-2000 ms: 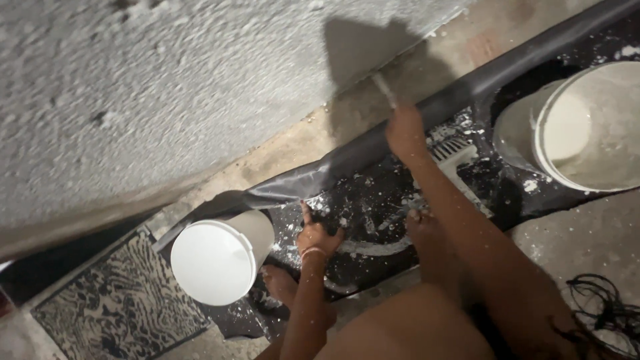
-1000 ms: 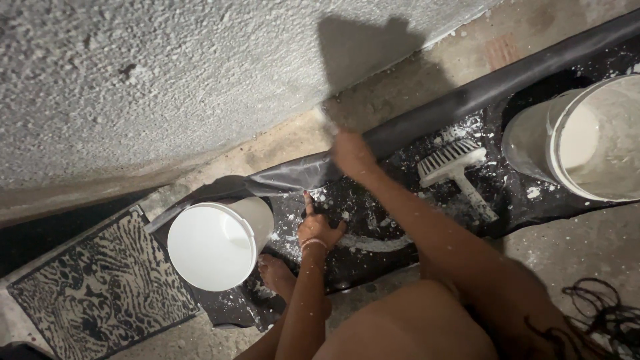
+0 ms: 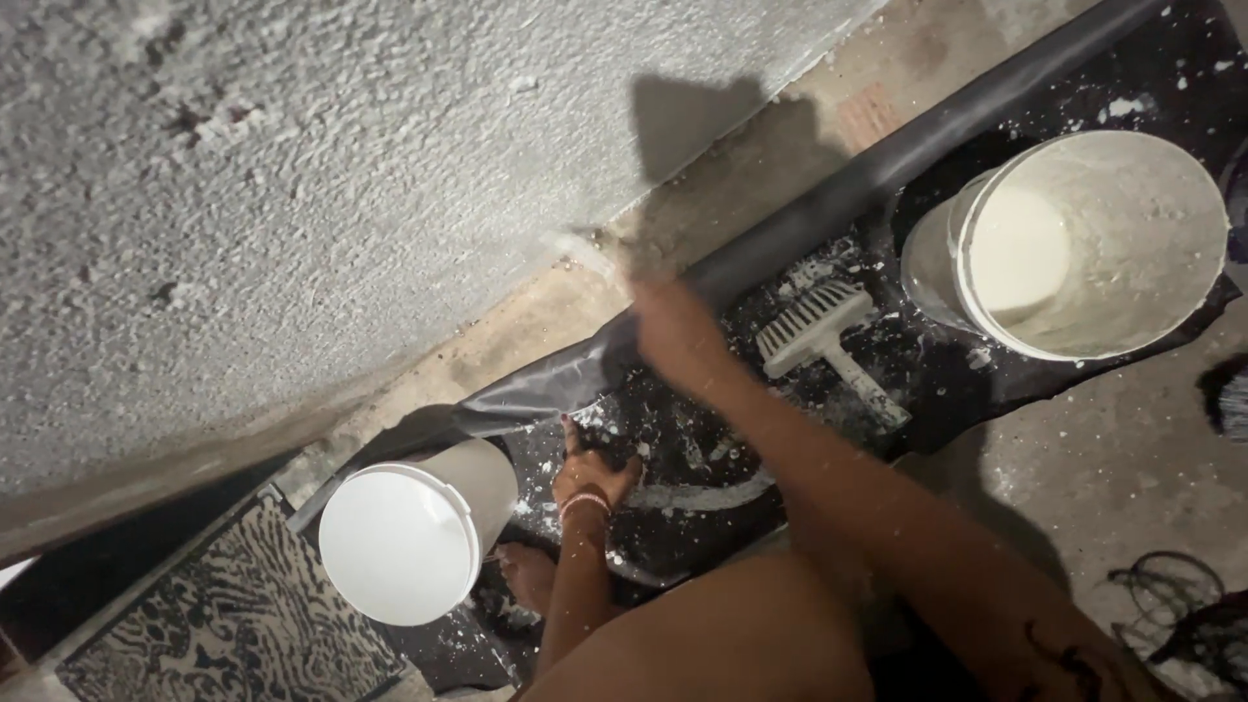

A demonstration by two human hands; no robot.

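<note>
My right hand (image 3: pixel 673 327) is closed around a blurred, light-coloured tool (image 3: pixel 590 258), probably a brush, held at the foot of the rough painted wall (image 3: pixel 292 195). Splattered black plastic sheeting (image 3: pixel 702 526) lies beneath my left hand (image 3: pixel 593 476), whose index finger points out toward the sheet's folded edge; nothing is in that hand. Just right of my right forearm, a wide brush (image 3: pixel 829 341) with paint on its bristles and handle rests on the sheet. A bucket holding white liquid (image 3: pixel 1019 249) stands at the right, and a white-lidded bucket (image 3: pixel 400 546) is left of my left hand.
A patterned mat (image 3: pixel 234 614) lies at lower left. My bare foot (image 3: pixel 526 575) is beside the lidded bucket. Dark cables or cords (image 3: pixel 1170 595) are on the concrete floor (image 3: pixel 1102 468) at lower right. A reddish patch (image 3: pixel 868 115) shows near the wall.
My right hand has moved left along the wall's foot with its tool. The wide brush, partly covered by my arm at first, now shows fully. My left hand stays over the sheet.
</note>
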